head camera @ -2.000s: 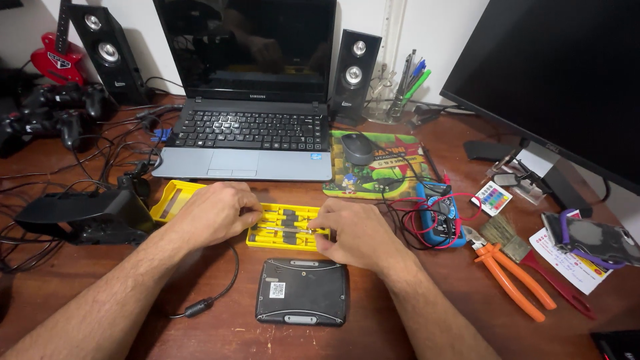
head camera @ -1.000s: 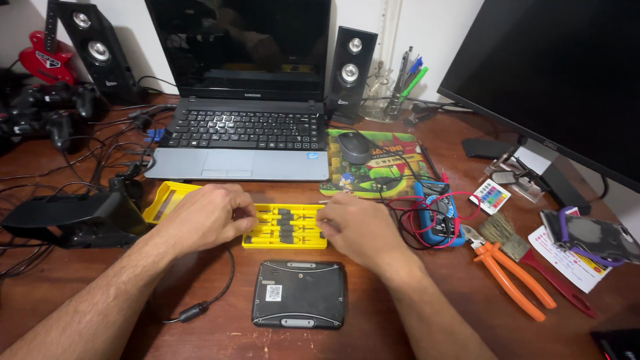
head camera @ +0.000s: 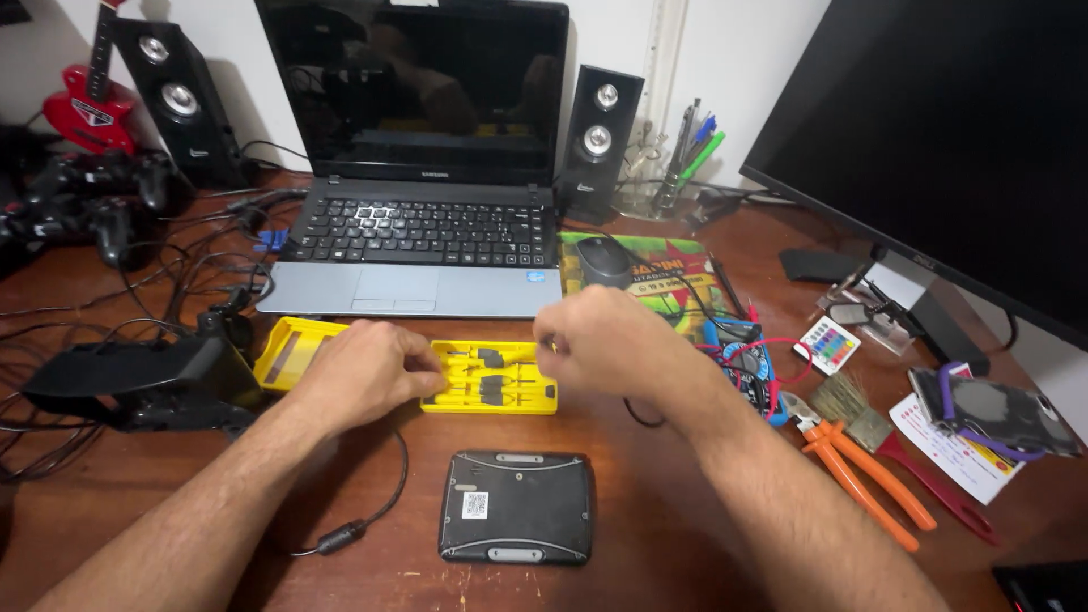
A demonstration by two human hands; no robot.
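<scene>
A yellow plastic case [head camera: 490, 408] holding several small yellow-and-grey precision screwdrivers [head camera: 491, 384] lies in front of the laptop. My left hand [head camera: 374, 371] grips the left end of this case, beside its yellow lid [head camera: 293, 355]. Above the right end is my right hand [head camera: 595, 344], its fingers curled; whether something is pinched in them is hidden. A black rectangular device [head camera: 515, 510] with screws at its edges and a printed code lies nearer to me, touched by neither hand.
Behind the case stands a laptop [head camera: 408, 289], with a mouse [head camera: 603, 260] to its right. At right are a blue multimeter [head camera: 748, 365], orange-handled pliers [head camera: 867, 476], a brush [head camera: 867, 425] and a monitor [head camera: 935, 153]. A black holder [head camera: 144, 382] and tangled cables are at left.
My right hand has risen from the case's right end and turned into a curled pose. My left hand remains at the left end.
</scene>
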